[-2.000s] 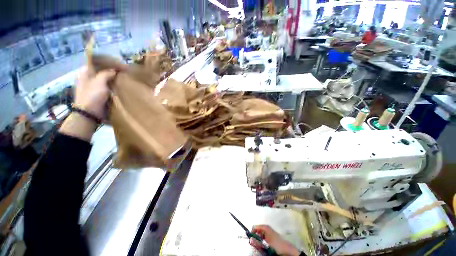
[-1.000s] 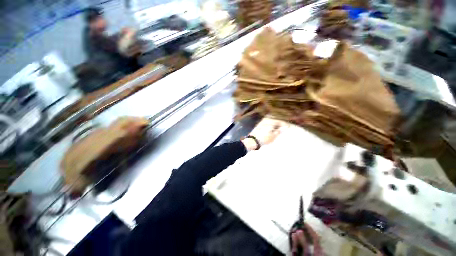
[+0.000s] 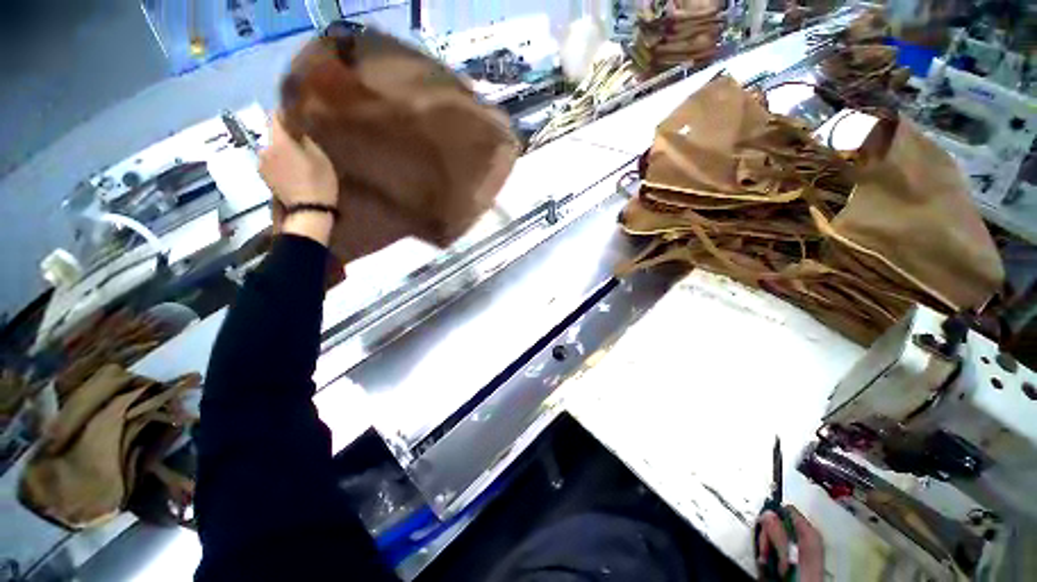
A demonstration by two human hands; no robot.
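My left hand (image 3: 300, 176) is raised at the upper left and holds a brown bag (image 3: 398, 142) up over the metal-topped bench. The bag hangs to the right of the hand and is slightly blurred. My right hand (image 3: 796, 548) is at the bottom right, partly cut off by the picture's edge, with its fingers in the handles of the scissors (image 3: 777, 487). The scissors' blades point away from me over the white sewing table (image 3: 694, 364). The sewing machine (image 3: 961, 381) is at the right edge, partly out of view.
A stack of brown bags (image 3: 785, 216) with tangled straps lies behind the white table. The shiny metal-topped bench (image 3: 478, 341) runs diagonally past the table. Another brown bag heap (image 3: 91, 449) lies at the lower left. A blue crate rim (image 3: 438, 525) shows below the bench.
The view has turned left since the first frame. My left hand was low at the table's far edge one second ago and is now raised with a bag. My right hand still has the scissors.
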